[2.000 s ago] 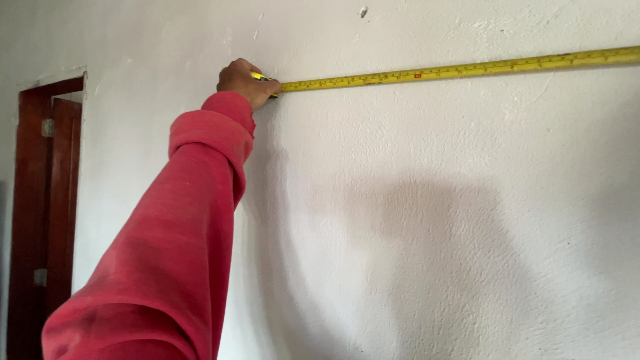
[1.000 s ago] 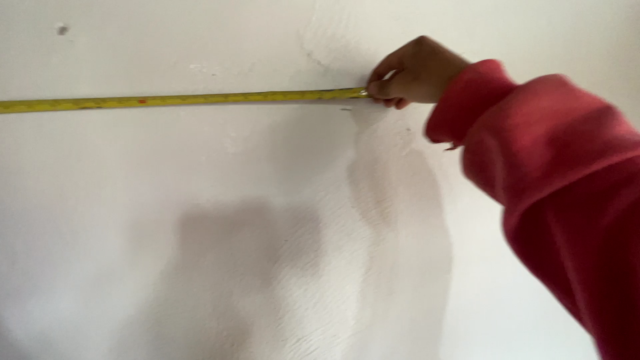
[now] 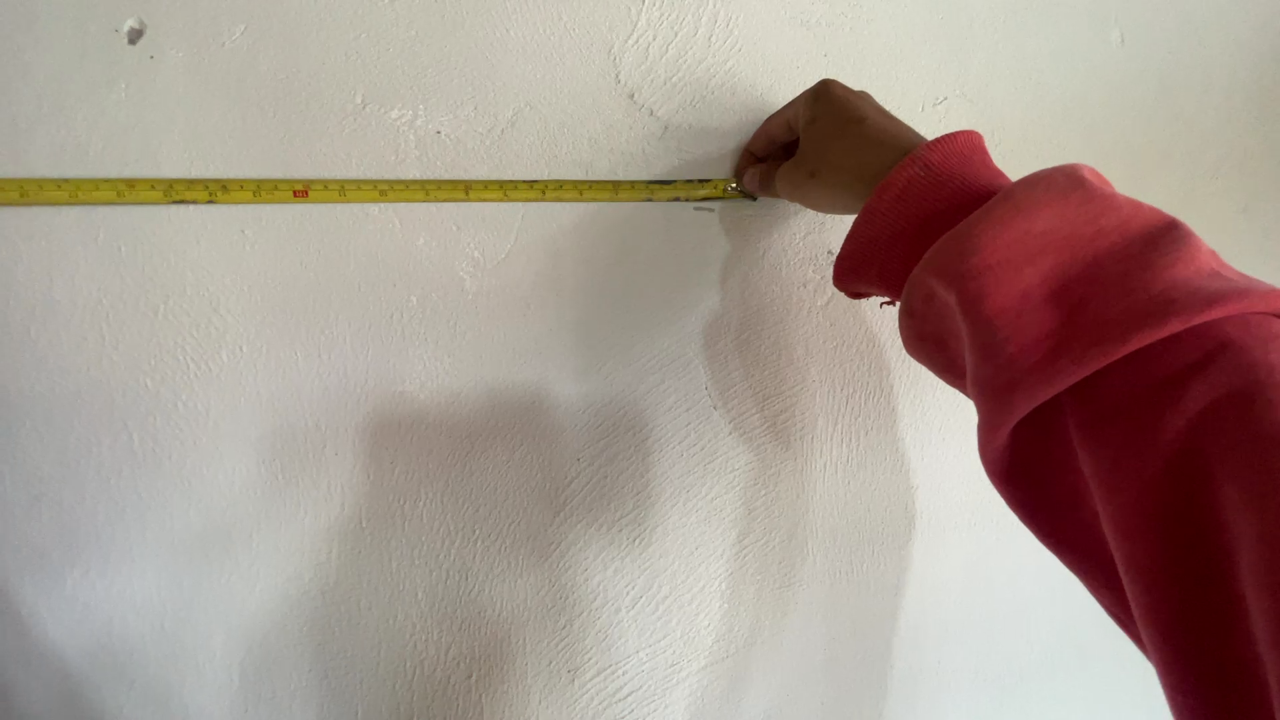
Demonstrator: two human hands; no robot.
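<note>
A yellow tape measure blade (image 3: 420, 191) is stretched level across a white plastered wall (image 3: 300, 320), running out past the left edge of the head view. My right hand (image 3: 835, 150), in a red sleeve, pinches the metal end hook (image 3: 738, 188) of the blade between thumb and fingers, against the wall. A short dark pencil-like mark (image 3: 704, 209) shows on the wall just under the blade, left of the fingertips. My left hand is outside the frame, and so is the other end of the tape.
The wall fills the whole view, with rough plaster ridges. A small hole (image 3: 134, 31) is at the upper left. Soft shadows fall on the wall below the tape and beneath my right arm.
The view has swung right, from the left hand on the tape beside a reddish door frame to the right hand at the hook end. Since one second ago the right hand has kept its hold.
</note>
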